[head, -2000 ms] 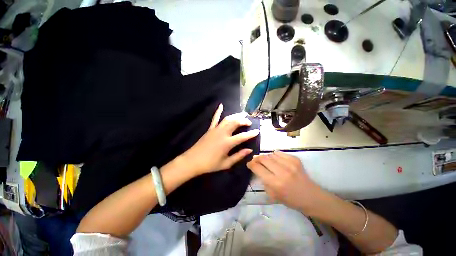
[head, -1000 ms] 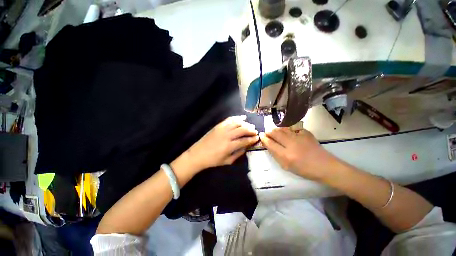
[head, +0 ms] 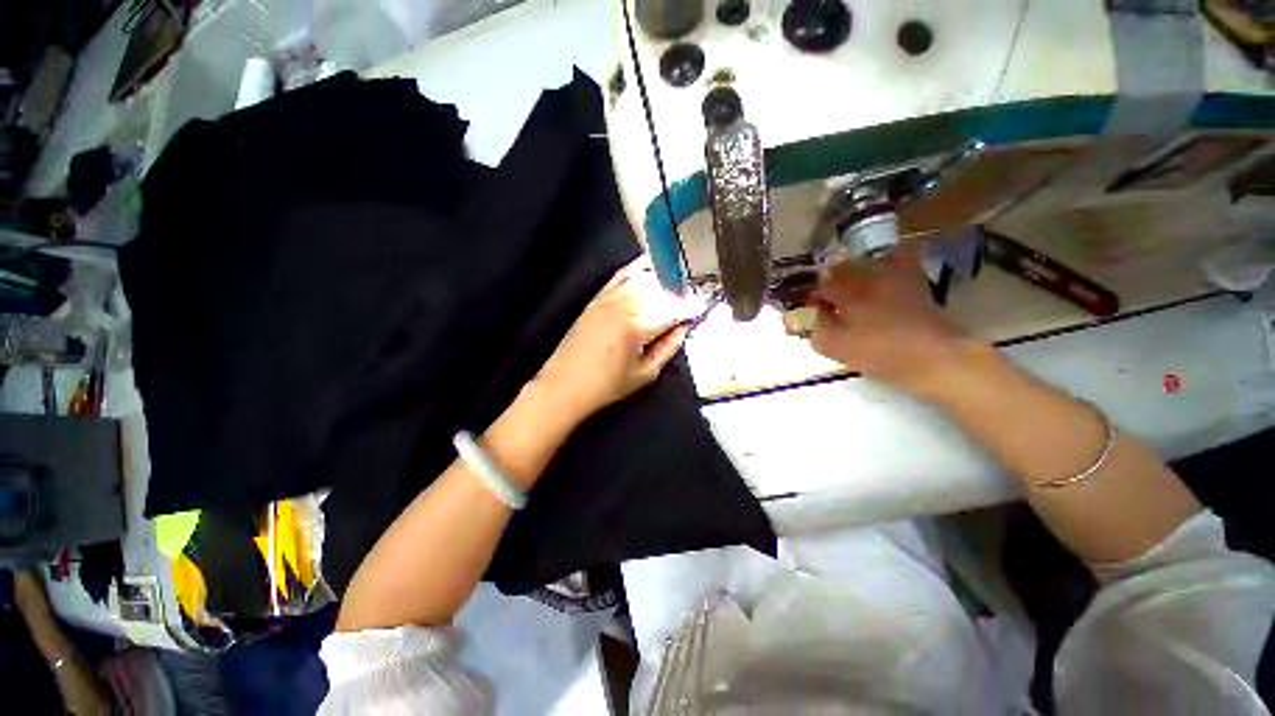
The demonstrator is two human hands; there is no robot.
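Black fabric point(head: 350, 280) lies left of the sewing machine head and hangs over the table's front edge. My left hand point(head: 611, 340) has its fingers on the fabric's right edge, just left of the brightly lit needle area point(head: 706, 305). The fingertips pinch a dark edge there. My right hand point(head: 878, 319) is right of the needle area, under the machine arm, below the tension dial point(head: 870, 231). Its fingertips are partly hidden among metal parts, so what they touch is unclear. The silvery guard point(head: 741, 217) hides part of the presser foot.
The cream machine head point(head: 951, 70) with a teal stripe fills the upper right. A dark red-handled tool point(head: 1049, 273) lies on the bed. Yellow scraps point(head: 290, 557) are under the fabric at left. Another person's arm point(head: 56, 650) shows at lower left.
My right hand has left the fabric edge and moved up and right under the machine arm. My left hand has moved up beside the needle. The view has shifted, with the machine now further left and higher.
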